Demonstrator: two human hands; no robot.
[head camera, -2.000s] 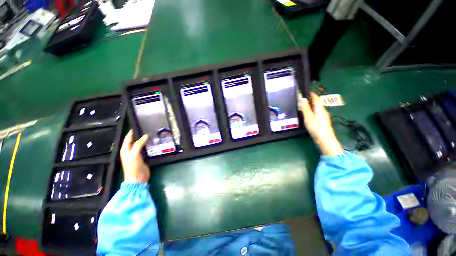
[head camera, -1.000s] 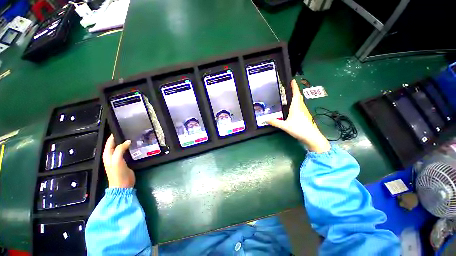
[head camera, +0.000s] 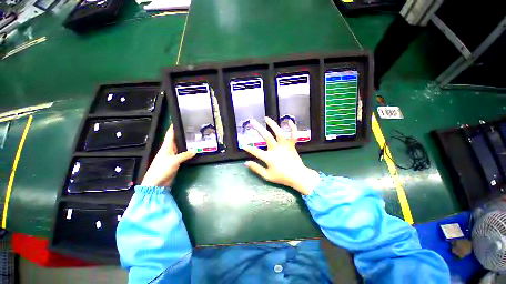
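A black four-slot phone tray (head camera: 266, 158) lies before me, slightly tilted. The three left smartphones show greyish camera pictures with a capped head; the rightmost smartphone (head camera: 340, 105) shows green rows with blue bars. My left hand (head camera: 166, 161) holds the tray's lower left corner, thumb near the first smartphone (head camera: 195, 111). My right hand (head camera: 280, 158) is spread over the second smartphone (head camera: 248, 100) and the lower left of the third smartphone (head camera: 294, 100); whether its fingertips touch a screen cannot be told.
A tray of dark phones (head camera: 111, 144) stands at left. A barcode label (head camera: 390, 112), black cable (head camera: 408, 152) and yellow tape (head camera: 393, 166) lie right. Farther right are another dark tray (head camera: 471, 161), a fan (head camera: 491, 233) and a blue surface (head camera: 430, 244). A red bin (head camera: 41, 249) is lower left.
My right hand has left the tray's right end and moved left over the middle phones. The rightmost screen changed from a camera picture to green rows. The whole view has shifted.
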